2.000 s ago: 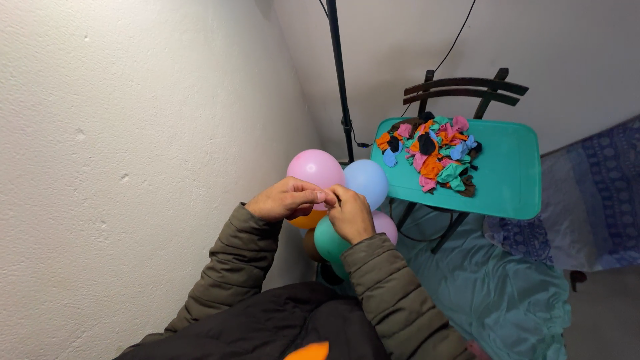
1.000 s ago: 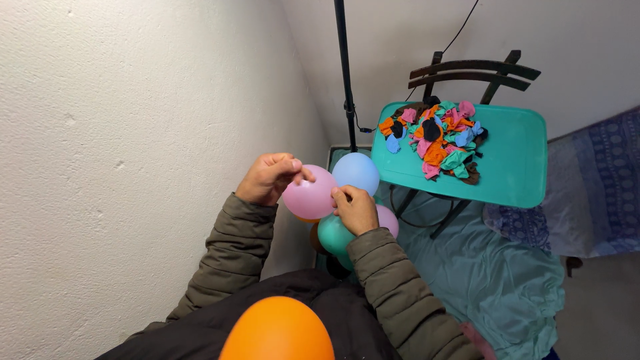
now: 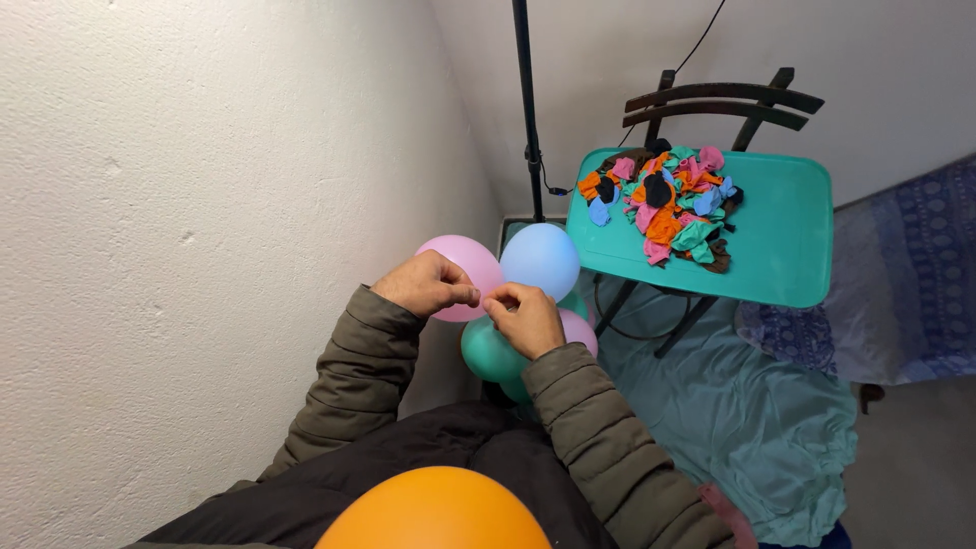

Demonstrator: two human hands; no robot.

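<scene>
My left hand [image 3: 428, 284] has its thumb and forefinger pinched together in front of a pink balloon [image 3: 460, 263]. Close beside it, my right hand [image 3: 528, 314] has its fingertips curled together at the same balloon's lower right edge. What either set of fingers pinches is too small to tell. A light blue balloon [image 3: 540, 261] touches the pink one on the right. Under my hands are a green balloon [image 3: 492, 351] and a lilac balloon [image 3: 579, 330], partly hidden. An inflated orange balloon [image 3: 435, 515] is near my body at the bottom edge.
A green tray [image 3: 785, 229] with a heap of uninflated balloons [image 3: 663, 202] rests on a folding chair [image 3: 724, 103]. A black pole [image 3: 526, 107] stands in the corner, beside the left wall [image 3: 191, 229]. Light teal cloth [image 3: 732, 412] covers the floor below the chair.
My hands moved apart, then came back together by the pink balloon. The orange balloon at the bottom edge showed only a small part two seconds ago and shows more now.
</scene>
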